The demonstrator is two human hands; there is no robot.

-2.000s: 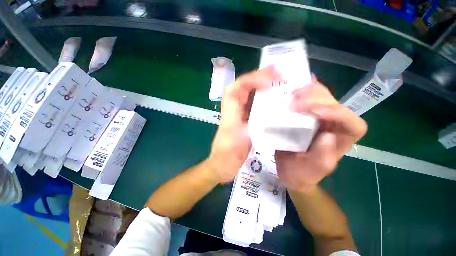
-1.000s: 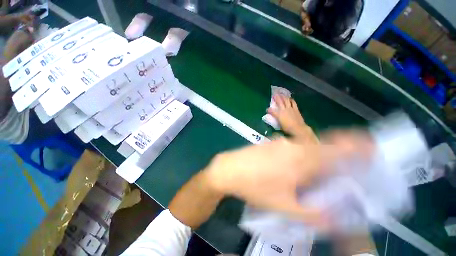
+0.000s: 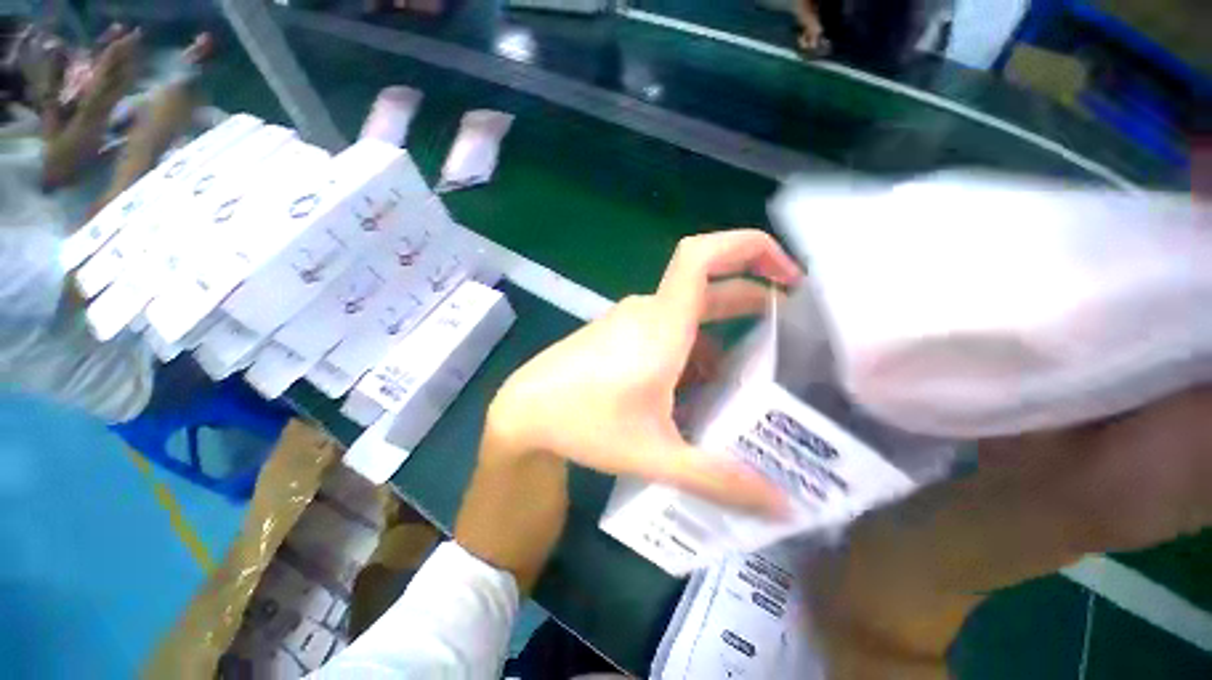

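Note:
My left hand [image 3: 625,385] grips an open white printed carton [image 3: 811,445], thumb on its printed side and fingers at its far edge. The carton is tilted, with its opening facing up and right. My right hand [image 3: 1023,531], dark and blurred at the right, holds a pinkish wrapped product [image 3: 1010,306] in a translucent white sleeve. The product is close to the camera, over and beside the carton's opening; whether its end is inside cannot be told. Flat printed cartons [image 3: 738,624] lie below, partly hidden by the held carton.
Stacked white cartons [image 3: 379,226] stand at the left, with a single carton [image 3: 445,359] beside them. Two wrapped products [image 3: 476,146] [image 3: 391,117] lie behind on the green belt. A brown shipping carton [image 3: 253,551] and blue stool [image 3: 213,438] are lower left. Another person's hands [image 3: 100,100] show upper left.
The wrapped product lying mid-belt is gone from there, and one is now in my right hand. My left hand has moved left and holds the carton open. The view has shifted.

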